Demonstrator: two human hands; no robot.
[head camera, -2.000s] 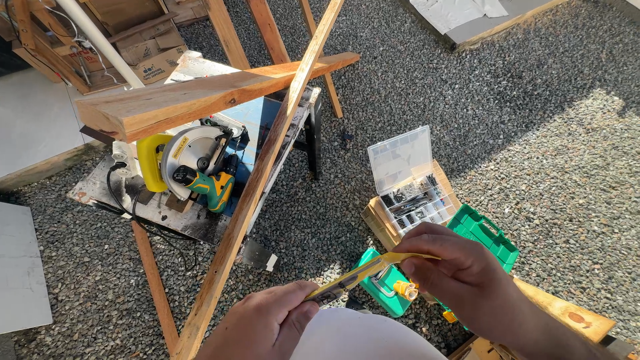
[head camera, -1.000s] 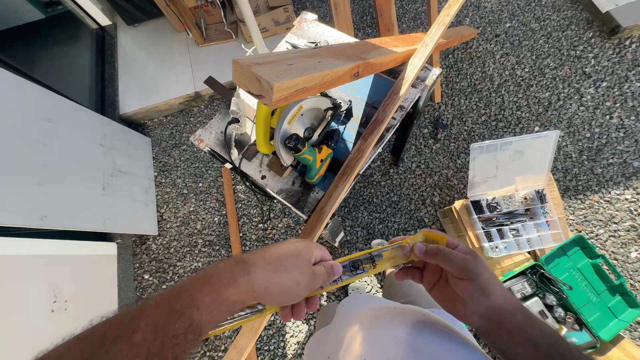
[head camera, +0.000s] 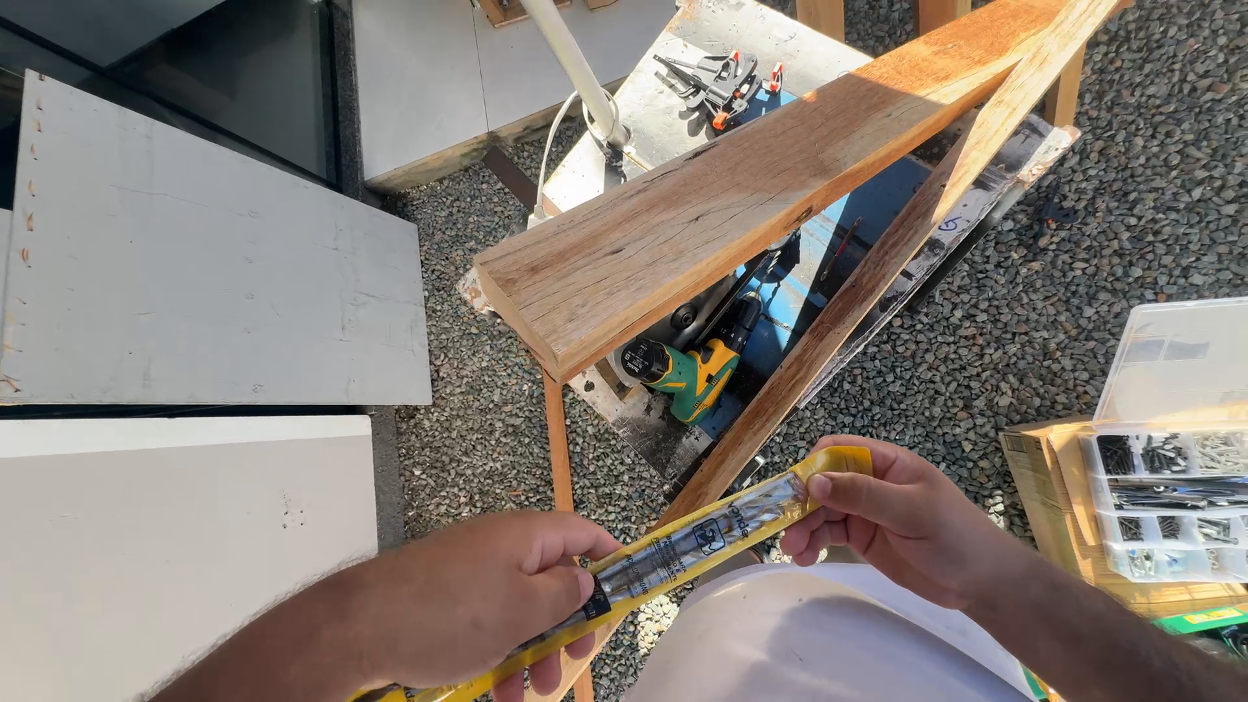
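Note:
A long, narrow yellow packet (head camera: 682, 546) with a clear front lies slantwise between my hands, and a metal drill bit shows inside it. My left hand (head camera: 487, 595) grips its lower part, thumb on top and fingers beneath. At its upper right end my right hand (head camera: 877, 502) pinches the packet between thumb and fingers. Beyond them, a green and yellow cordless drill (head camera: 697, 375) lies on the worktable (head camera: 648, 429), partly under a thick wooden beam (head camera: 741, 185). A thinner wooden strip (head camera: 838, 292) crosses the table diagonally.
Black and orange bar clamps (head camera: 721, 88) lie at the table's far side by a white pole (head camera: 580, 73). An open clear organizer of screws (head camera: 1170, 507) rests on a cardboard box (head camera: 1038, 487) at right. White panels (head camera: 214, 263) stand at left. Gravel (head camera: 1150, 214) surrounds the table.
The view has shifted a lot. Both hands still hold the packet, which now shows its clear front more fully. The bar clamps have come into view, and the circular saw is now mostly hidden.

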